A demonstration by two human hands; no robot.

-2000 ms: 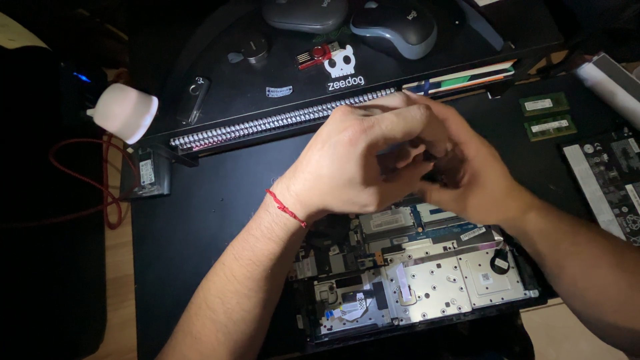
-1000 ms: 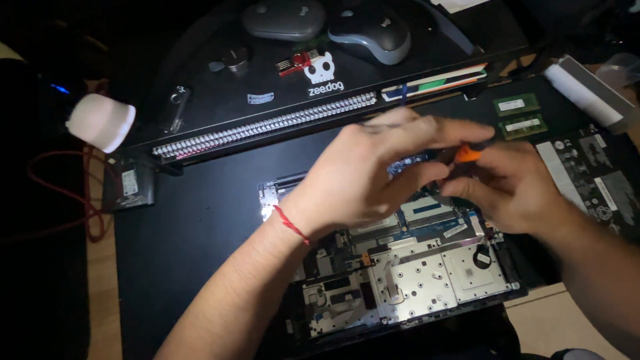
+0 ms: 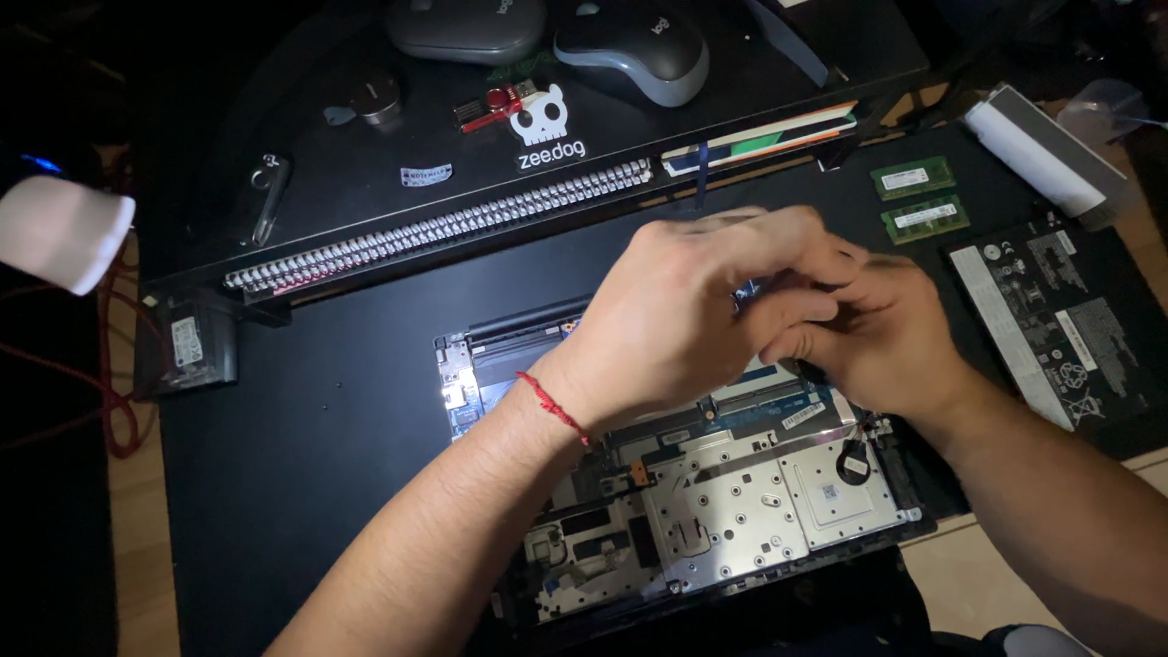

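An opened laptop chassis (image 3: 730, 511) lies on the dark desk, its metal plates and circuit board exposed. Above the board, my left hand (image 3: 703, 301), with a red string bracelet (image 3: 552, 408) at the wrist, has bent fingers that meet those of my right hand (image 3: 867, 333). Whatever is between the fingers is hidden and blurred, so I cannot tell what either hand holds. A round black coin-cell pack (image 3: 854, 464) rests on the chassis's right part. Two green memory modules (image 3: 911, 178) lie beyond my right hand, and a flat laptop battery (image 3: 1049, 338) is right of it.
A black shelf (image 3: 347, 119) along the back bears two computer mice (image 3: 634, 50), a red USB stick (image 3: 497, 108) and a metal key-ring tool (image 3: 272, 199). Spiral-bound notebooks (image 3: 447, 224) sit under it. A white lamp head (image 3: 68, 233) is at left; tiny screws (image 3: 338, 385) lie on the desk.
An orange piece seen between my hands one second ago no longer shows. Both hands remain together above the laptop, with fingers in a changed pose.
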